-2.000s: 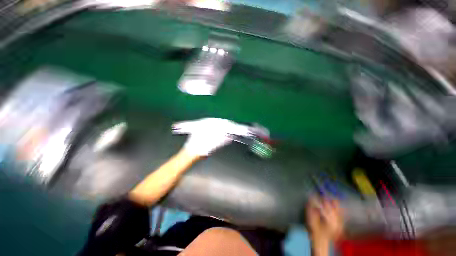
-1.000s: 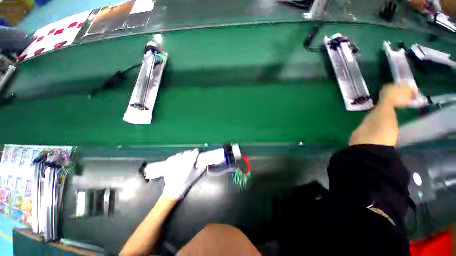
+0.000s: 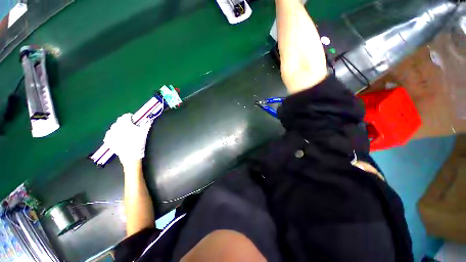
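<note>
My left hand (image 3: pixel 127 137), in a white glove, is closed around a long silvery-white tube assembly (image 3: pixel 147 111) at the border of the green belt and the dark bench. A small green circuit board (image 3: pixel 170 96) with wires sits at the tube's upper right end. My bare right forearm reaches up past the top edge of the picture, and the right hand itself is cut off. Blue-handled cutters (image 3: pixel 271 106) lie on the bench beside my right sleeve, which partly hides them.
A white housing unit (image 3: pixel 40 92) lies on the belt (image 3: pixel 127 61) at left, another (image 3: pixel 235 9) at the top. A solder spool (image 3: pixel 64 216) with loose wire stands lower left, near piled units (image 3: pixel 28 235). A red stool (image 3: pixel 393 118) is at right.
The view has turned and shifted right. My left hand still holds the tube assembly. My right hand, earlier at a white housing on the belt, has left the picture at the top.
</note>
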